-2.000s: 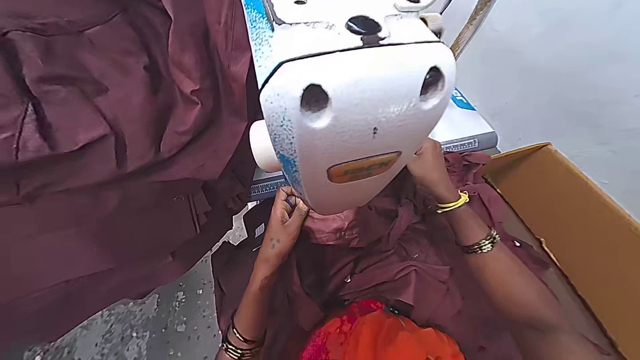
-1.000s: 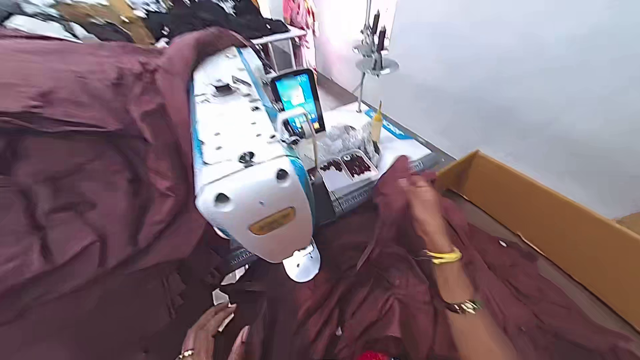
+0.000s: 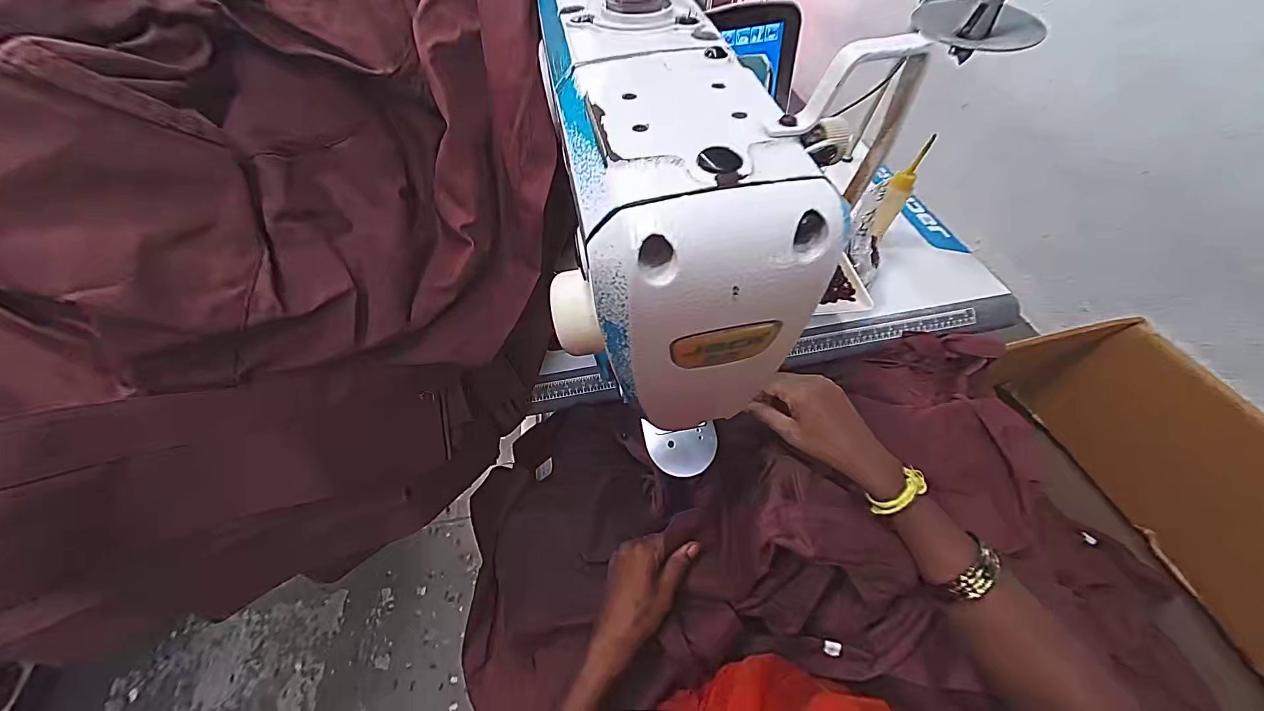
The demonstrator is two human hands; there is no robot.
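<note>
A white and blue Jack industrial sewing machine [image 3: 716, 286] stands in the middle, its head facing me. Maroon cloth [image 3: 790, 533] lies in folds below it and over my lap. My left hand [image 3: 647, 583] pinches a fold of this cloth between thumb and fingers, just below the round lit plate [image 3: 681, 447] under the head. My right hand [image 3: 815, 420] is beside the head's lower right edge, thumb and fingers at the cloth; the fingertips are partly hidden behind the machine. The needle area is hidden by the head.
More maroon cloth [image 3: 217, 296] hangs at the left. A cardboard box [image 3: 1136, 444] stands at the right. Behind the head are a small tray of dark red pieces [image 3: 844, 288], a yellow-handled pointed tool [image 3: 899, 193], a screen [image 3: 760, 49] and a thread stand [image 3: 978, 25].
My left hand has moved from the lower left onto the cloth in front of the machine. My right hand has come from the right to beside the head. The view has shifted nearer the machine.
</note>
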